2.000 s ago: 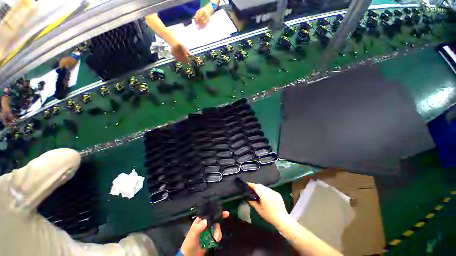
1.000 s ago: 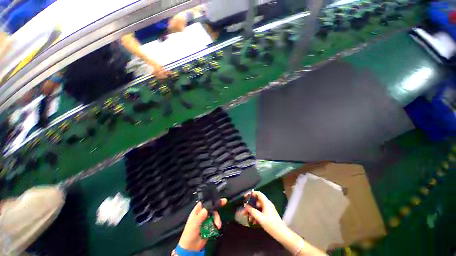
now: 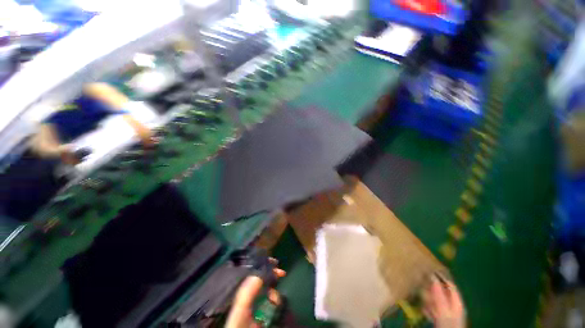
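The frame is blurred. My left hand (image 3: 256,296) is at the bottom centre, its fingers closed around a black housing (image 3: 255,261) with a small green circuit board (image 3: 264,311) at its lower end. My right hand (image 3: 444,301) is at the lower right, over the corner of a brown cardboard carton (image 3: 401,256); whether it holds anything is too blurred to tell. White and beige sheets (image 3: 353,272) lie on the carton. A dark mass of black housings (image 3: 141,246) lies on the bench at the left.
A flat dark grey sheet (image 3: 282,160) lies on the green bench. Beyond it runs an assembly line (image 3: 192,128) with small parts, and another person's arms (image 3: 122,112). Blue bins (image 3: 439,102) stand at the upper right. Yellow-black tape (image 3: 471,186) crosses the green floor.
The view has swung to the right. My right hand has moved away from my left hand to the carton's far right corner. My left hand still holds the black housing and green board.
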